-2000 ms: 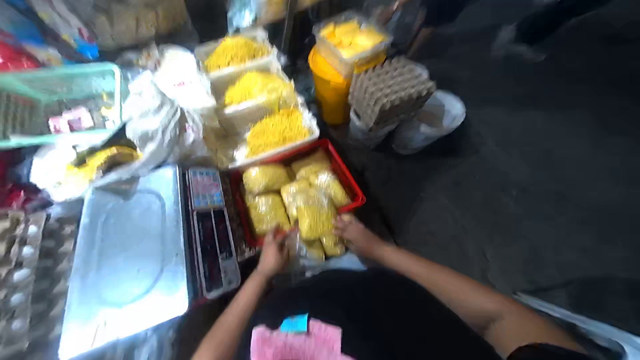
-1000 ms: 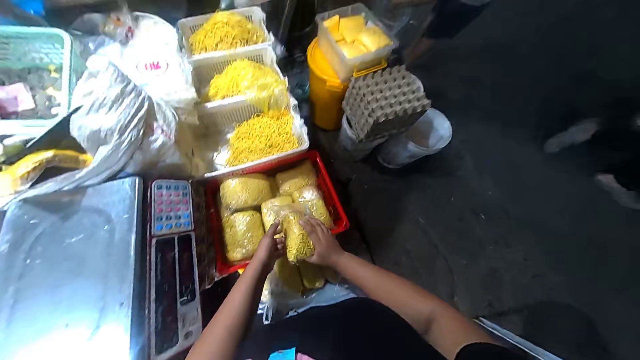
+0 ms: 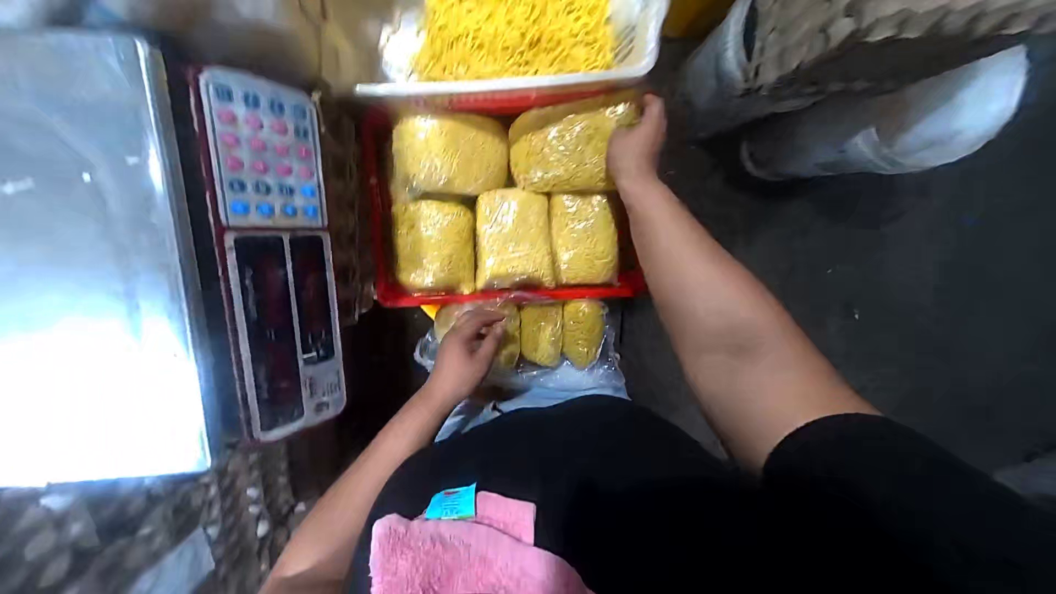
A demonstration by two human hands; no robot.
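Observation:
Several clear plastic bags of yellow noodles lie in a red plastic crate [image 3: 511, 295]. My right hand [image 3: 639, 144] rests on the right end of the upper right noodle bag [image 3: 569, 148], its fingertips partly hidden behind it. Beside that bag is the upper left noodle bag [image 3: 450, 154], and below them sits a row of three. My left hand [image 3: 472, 342] is over smaller noodle bags in front of the crate, its fingers bent at the leftmost one; whether it grips anything is unclear. Two more small bags [image 3: 541, 334] lie right of it.
A digital scale's keypad and display panel [image 3: 272, 247] and its metal platform [image 3: 91, 272] are at left. A white basket of loose yellow noodles [image 3: 520, 41] adjoins the crate's far side. Egg trays [image 3: 891, 29] and a whitish bucket [image 3: 899, 124] stand at right. A pink towel [image 3: 462, 553] hangs below.
My hands were close together around a noodle bag at the crate's near side. They are now apart, the right at the crate's far right corner. The view has moved closer over the crate.

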